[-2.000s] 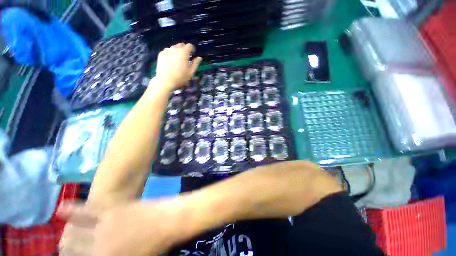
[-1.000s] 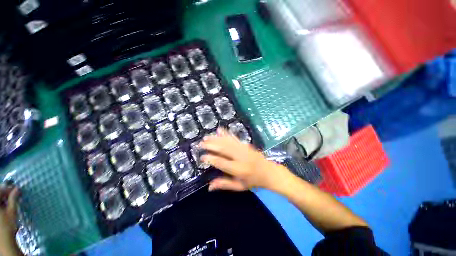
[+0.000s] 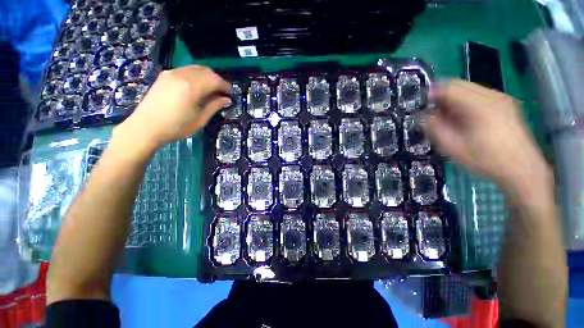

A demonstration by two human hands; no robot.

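Note:
The black tray (image 3: 208, 224) lies square in front of me, with silvery-clear units (image 3: 292, 184) in rows of pockets, many with dark round centres. My left hand (image 3: 173, 106) is at the tray's far left corner, thumb and forefinger close together over the corner unit and partly covering it; whether they grip anything cannot be told. My right hand (image 3: 477, 125) is at the tray's far right edge, blurred, its fingertips beside the end units; whether it holds anything cannot be told.
A dark tray stack (image 3: 301, 32) with white labels stands behind. Filled trays (image 3: 96, 64) are at far left. Clear gridded trays lie left (image 3: 154, 198) and right (image 3: 483, 211), partly behind my forearms. A black phone (image 3: 483, 64) and whitish clear covers (image 3: 567, 154) are at right.
The view has turned back square to the tray. My left hand has moved from the left gridded tray to the far left corner. My right hand has moved from the near row to the far right.

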